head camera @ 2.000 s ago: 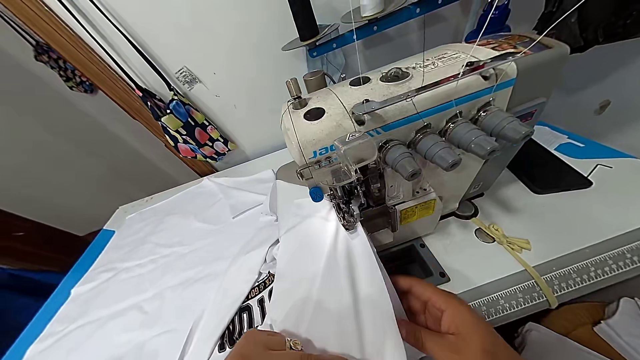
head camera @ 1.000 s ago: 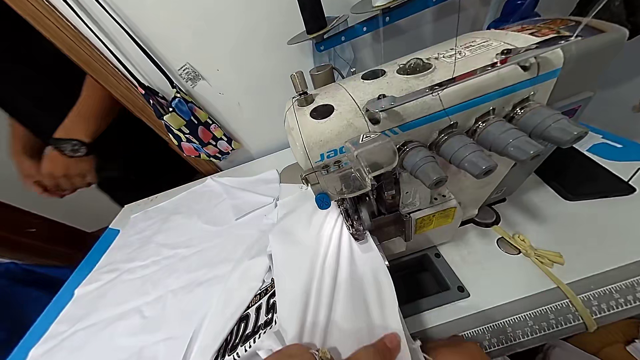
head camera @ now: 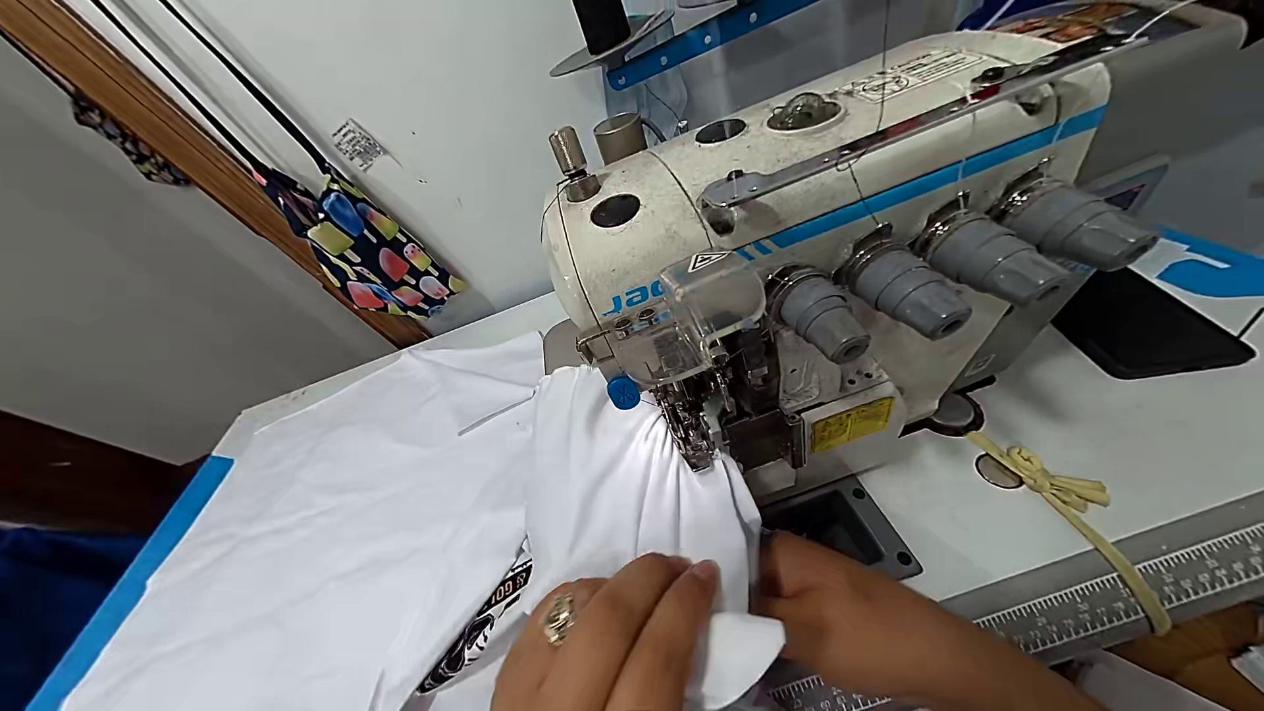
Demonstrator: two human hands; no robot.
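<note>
White fabric (head camera: 632, 484) with a black print runs under the presser foot (head camera: 696, 449) of an overlock sewing machine (head camera: 839, 197), gathered into folds in front of it. My left hand (head camera: 612, 632), with a ring on one finger, lies on the fabric below the foot, fingertips pressing its right part. At the fabric's right edge is my right hand (head camera: 839, 612), its fingers partly hidden behind the cloth, so its exact hold does not show. A small flap of fabric sticks out between the two hands.
Grey thread tension knobs (head camera: 908, 286) line the machine's front. A yellow tied strip (head camera: 1062, 489) crosses a measuring tape (head camera: 1116, 583) along the table edge. A black pad (head camera: 1150, 321) lies at right. A patterned cloth item (head camera: 375, 252) hangs at the back left.
Both hands have come up closer to the presser foot than one second ago, and the fabric there is more bunched. The other person at the left is out of view.
</note>
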